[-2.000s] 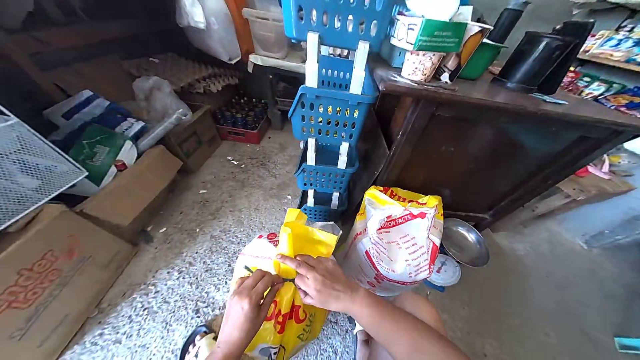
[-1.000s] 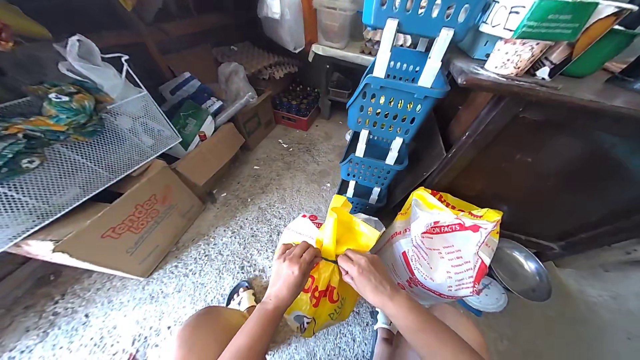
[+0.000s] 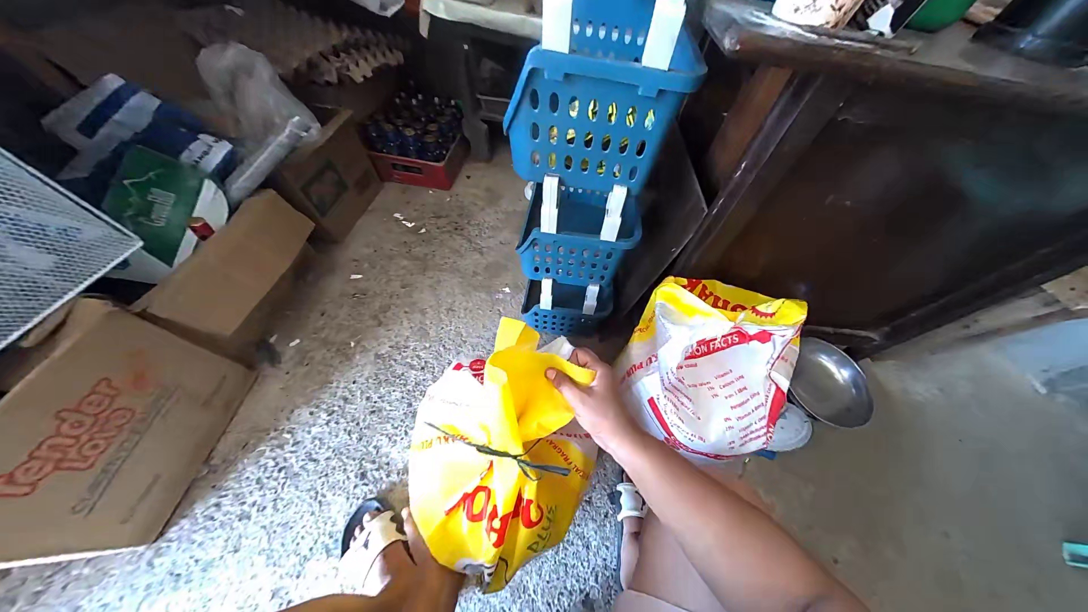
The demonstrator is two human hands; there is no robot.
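Note:
A yellow and white plastic sack (image 3: 501, 459) with red print stands between my feet, its neck tied round with a thin dark tie (image 3: 497, 453). My right hand (image 3: 591, 395) pinches the loose yellow top above the tie, at its right edge. Low at the sack's left side, my left hand (image 3: 433, 565) is against it, mostly hidden, and its fingers do not show clearly. A second sack (image 3: 718, 382), white with yellow and red, stands close by on the right, near my right forearm.
Stacked blue plastic baskets (image 3: 603, 119) rise ahead beside a dark wooden counter (image 3: 901, 195). A metal bowl (image 3: 831, 382) lies right of the second sack. Cardboard boxes (image 3: 119, 433), a white mesh rack (image 3: 51, 238) and a red crate of bottles (image 3: 421, 170) are on the left.
Both hands were at the sack's neck before. My left hand has moved down to the sack's lower left side, and my right hand has moved up to the loose top. The tie is now uncovered.

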